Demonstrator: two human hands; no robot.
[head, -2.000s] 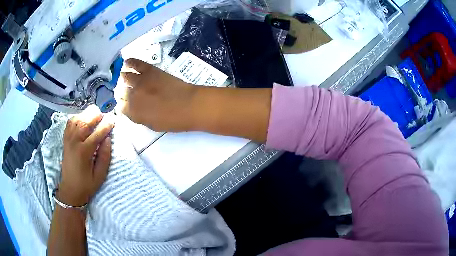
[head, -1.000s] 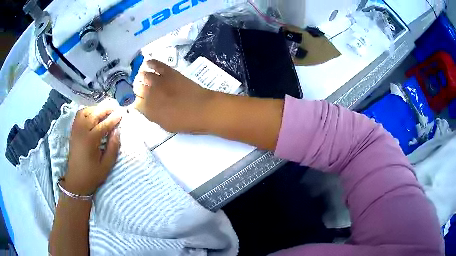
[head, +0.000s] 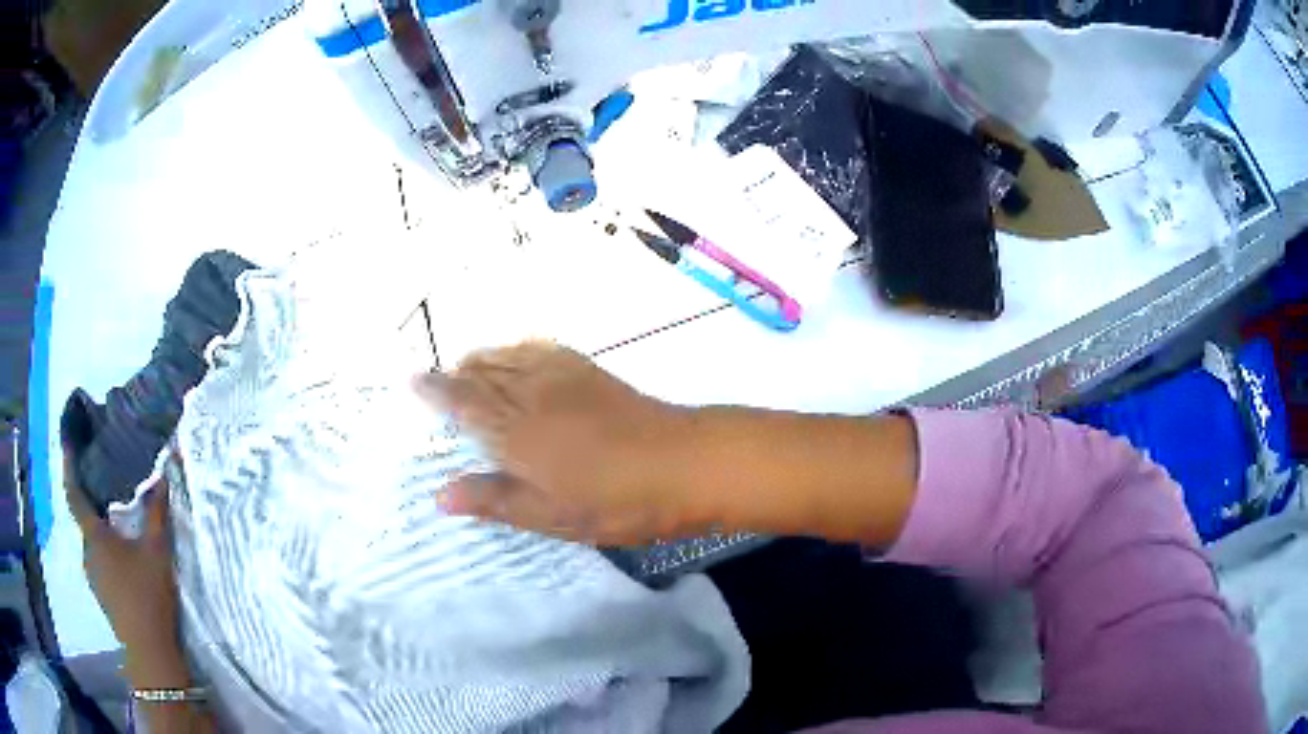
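Note:
The pale striped garment (head: 359, 531) lies over the table's front edge and my lap, its dark gathered band (head: 151, 380) at the left. My left hand (head: 129, 559) is at the band's lower end, its fingers partly hidden by the cloth; it holds the garment there. My right hand (head: 560, 437) is blurred, over the garment's right part, thumb and fingers apart; nothing is seen gripped in it. The sewing machine's presser foot area (head: 509, 187) is brightly lit, with no cloth under it. Thread snips (head: 724, 273) with pink and blue handles lie right of the needle.
A white printed label (head: 789, 201) lies behind the snips. A black smartphone (head: 932, 208), a crumpled plastic bag (head: 803, 122) and a brown pointed cardboard piece (head: 1054, 201) lie to the right. A ruler strip (head: 1004, 351) runs along the front edge. A blue bin (head: 1198, 430) stands at the right.
The garment has come away from the needle, toward me. My left hand has moved down and left to the dark band. My right hand has left the needle area, and the snips now show on the table.

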